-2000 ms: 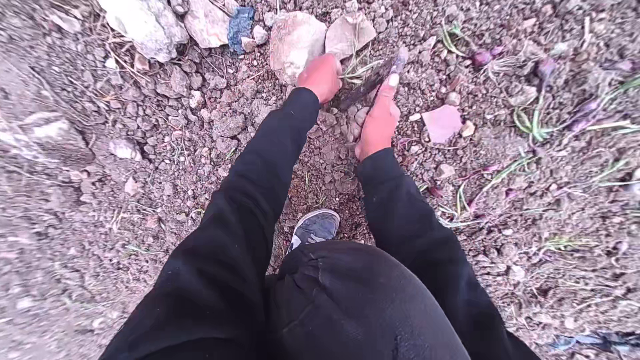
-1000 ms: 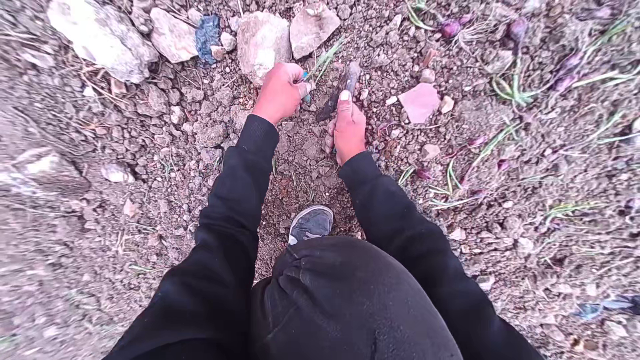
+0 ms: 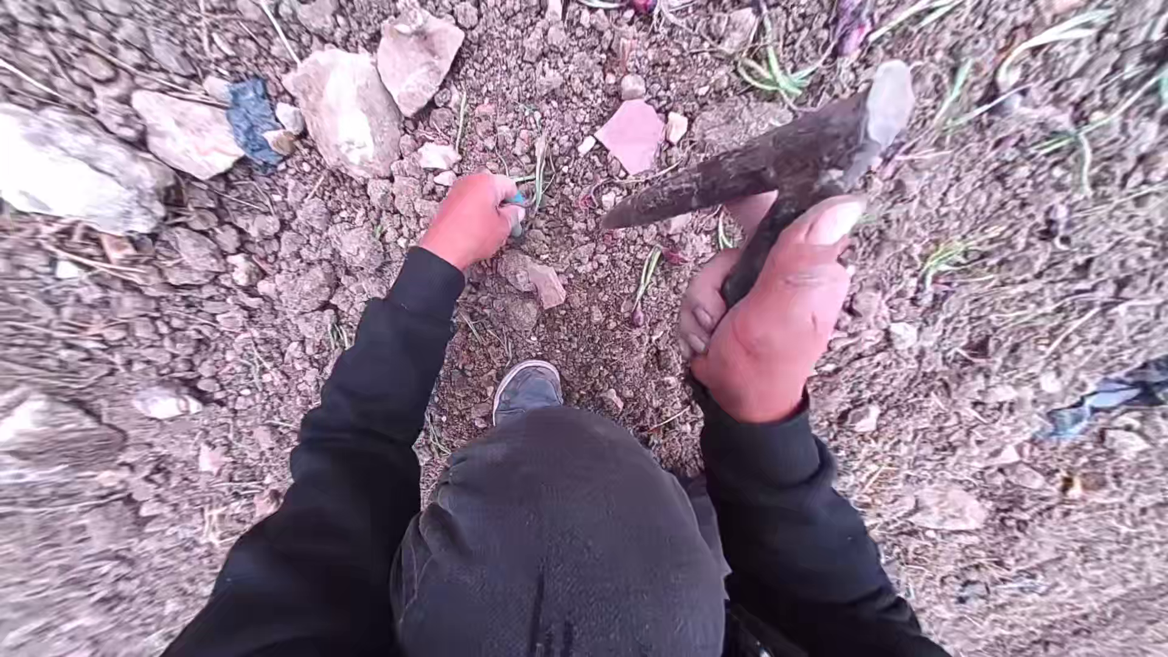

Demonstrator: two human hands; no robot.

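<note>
My right hand (image 3: pixel 776 306) is closed round the handle of a dark, soil-covered hand tool (image 3: pixel 744 169), perhaps a small hand hoe. Its pointed end slants down to the left over the soil, and its pale blunt end is at the upper right. My left hand (image 3: pixel 474 219) is low at the ground, its fingers pinched at the base of a thin green plant (image 3: pixel 540 173); a bit of blue shows at the fingertips. Between my hands a small green-leaved onion (image 3: pixel 639 315) lies on the soil. A flat pink stone (image 3: pixel 631 137) lies beyond the tool's point.
Large pale stones (image 3: pixel 347 109) and a scrap of blue plastic (image 3: pixel 253 123) lie at the upper left. Onion plants (image 3: pixel 776 73) are scattered at the upper right. My shoe (image 3: pixel 526 388) stands on cloddy soil below my hands. More blue material (image 3: pixel 1104 401) lies at the far right.
My right hand has lifted the tool from near the soil and moved right, away from my left hand. My left hand remains low by the green leaves.
</note>
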